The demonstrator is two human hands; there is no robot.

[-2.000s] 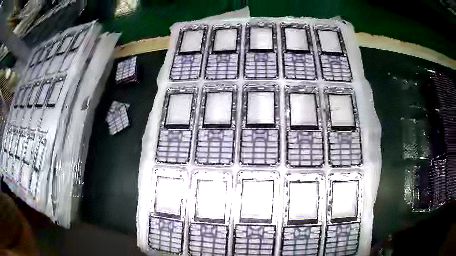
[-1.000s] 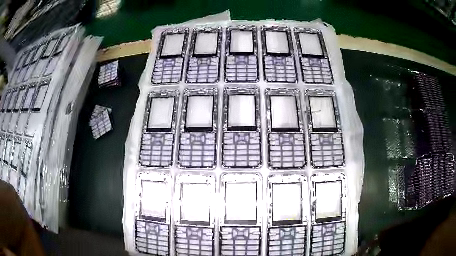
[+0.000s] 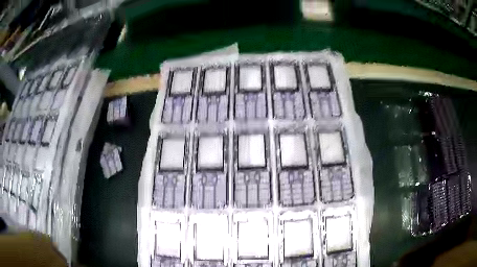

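A white housing tray [image 3: 361, 156] lies in the middle, with front housings [image 3: 251, 167] in three rows of five. Keypads fill their lower openings; the nearest row is cut off by the bottom edge. My left hand [image 3: 29, 251] is at most a blurred tan shape in the bottom left corner, beside the tray pile. My right hand [image 3: 450, 252] is a similar blurred shape in the bottom right corner, below the keypad stacks. Both are cut off, away from the tray; fingers, and anything held, cannot be made out.
Stacked housing trays [image 3: 68, 172] stand at the left edge. A small keypad heap [image 3: 117, 110] and loose keypads [image 3: 111, 160] lie between the piles. Purple keypad stacks [image 3: 450, 193] and a clear blister tray [image 3: 410, 164] are at the right. A green conveyor [image 3: 282, 39] runs behind a pale rail [image 3: 413, 74].
The view has shifted, so the bench and trays sit lower in the picture and more of the conveyor shows. The tan corner shapes look lighter. Nothing on the bench has visibly moved.
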